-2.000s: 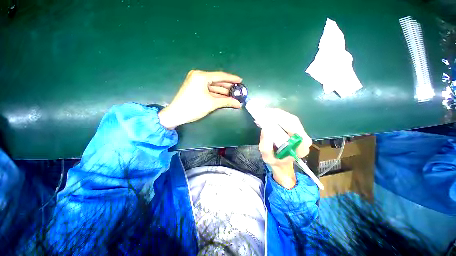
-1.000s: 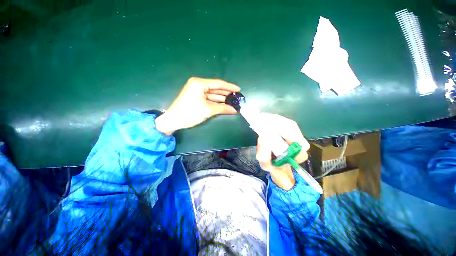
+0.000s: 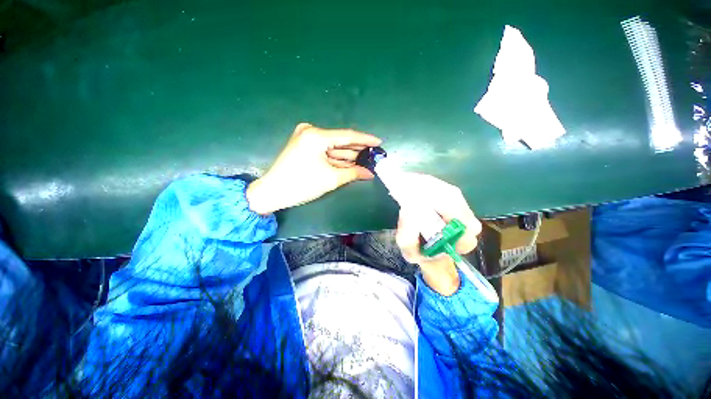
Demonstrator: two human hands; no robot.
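My left hand pinches a small black round part between thumb and fingers, just above the green belt. My right hand holds a whitish glue syringe angled toward the part. The syringe's front end is at or close to the part; glare and my fingers hide its tip, so contact cannot be told. A bright green cap sits at the syringe's rear, with a pale air hose trailing down over my right sleeve.
A crumpled white tissue lies on the belt right of my hands. A ribbed stack of white strips lies further right, with shiny bits at the far right edge. An open cardboard box is below at right, beside a neighbour's blue sleeve.
Since two seconds ago, the black part has tilted in my left fingers and both hands sit slightly lower in view. The green cap has shifted slightly left. Both holds are unchanged.
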